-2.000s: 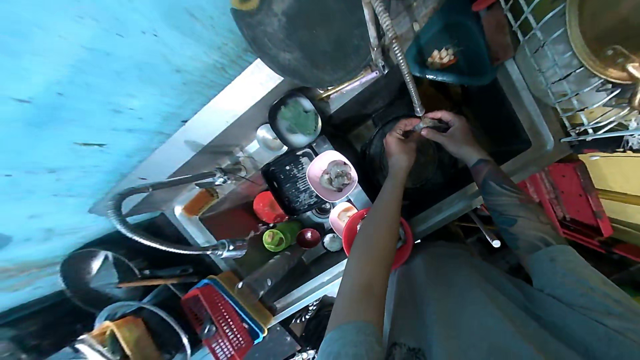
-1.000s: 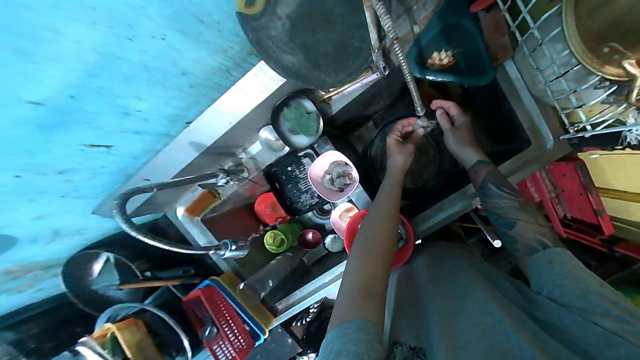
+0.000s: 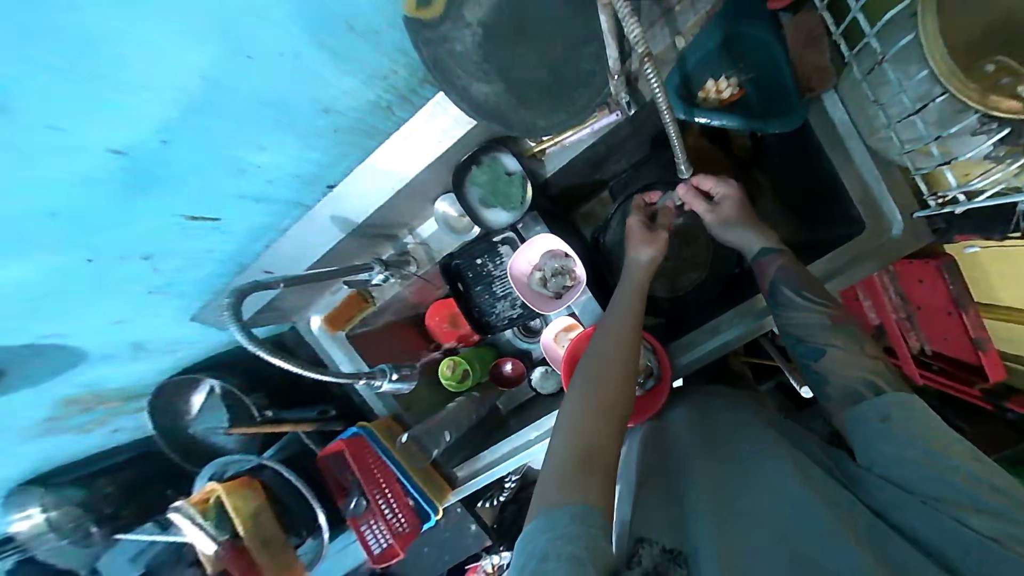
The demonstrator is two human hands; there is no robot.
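Observation:
My left hand (image 3: 650, 232) and my right hand (image 3: 724, 210) meet below the end of a flexible metal faucet hose (image 3: 658, 88). Between their fingertips they pinch a small, pale, translucent piece (image 3: 670, 200), perhaps a shrimp. Beneath the hands a dark round basin (image 3: 680, 260) sits in the sink. Left of my left hand, a pink bowl (image 3: 518, 276) holds greyish raw pieces that look like shrimp. A red bowl (image 3: 661, 400) is partly hidden under my left forearm. A smaller pink bowl (image 3: 549, 342) stands beside it.
A teal corner basket (image 3: 780, 100) with pale peelings or cloves stands beyond my hands. Left are a black tray (image 3: 480, 300), a black-rimmed dish (image 3: 460, 180), a green cup (image 3: 458, 372) and a second faucet (image 3: 264, 336). A white wire rack (image 3: 888, 104) stands at right.
My fingertips have come closer together around the small piece; my right hand was a little apart from my left one second ago. The bowls have stayed in place.

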